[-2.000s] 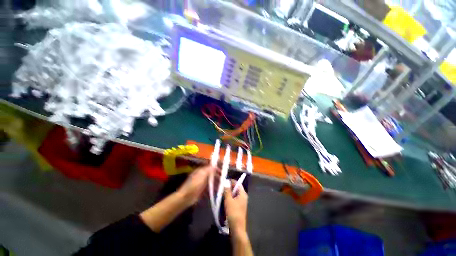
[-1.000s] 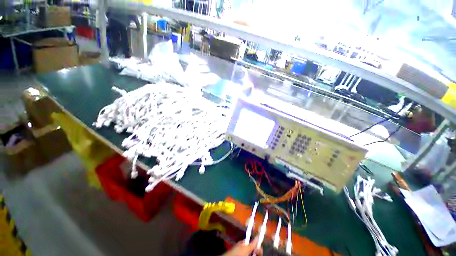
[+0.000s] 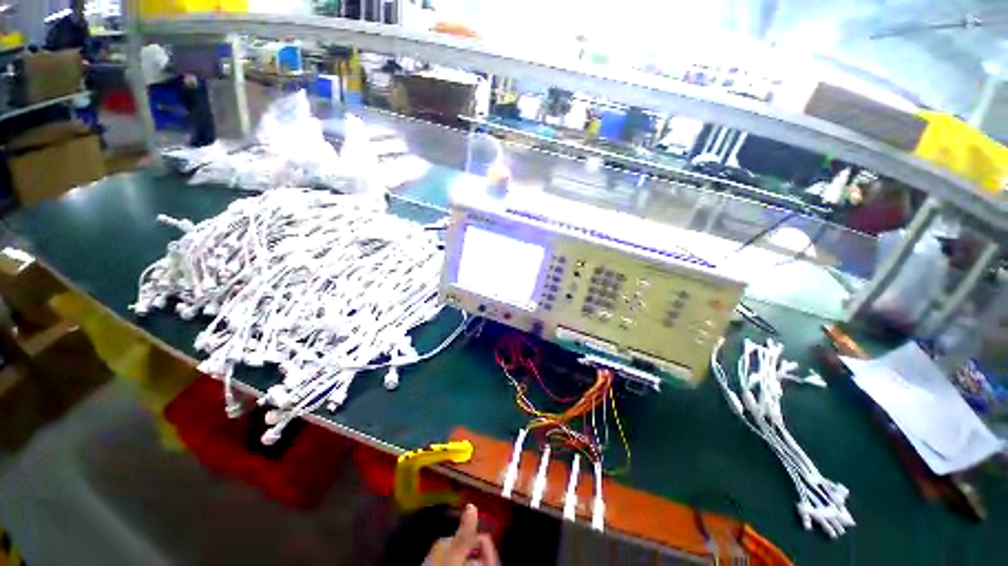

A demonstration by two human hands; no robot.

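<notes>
My left hand (image 3: 464,544) shows at the bottom edge, cut off by it, with the thumb up; I cannot tell whether it holds anything. My right hand is out of the picture. Four white test leads (image 3: 541,478) stand in a row on the orange fixture board (image 3: 652,515), just right of and above my left hand. Thin coloured lead wires (image 3: 575,415) run from them to the beige cable tester (image 3: 630,290), whose screen is lit. A large tangle of white cables (image 3: 321,287) lies left of the tester.
A small group of white cables (image 3: 774,426) lies right of the tester. A yellow clamp (image 3: 426,459) grips the board's left end. A paper sheet (image 3: 923,404) lies at the right, clear bags (image 3: 298,149) behind the tangle. A red bin (image 3: 238,442) is below the bench.
The view has swung up, then right. Both hands worked with white cables at the leads two seconds ago. My right hand has left view; my left hand is now lower, below the leads.
</notes>
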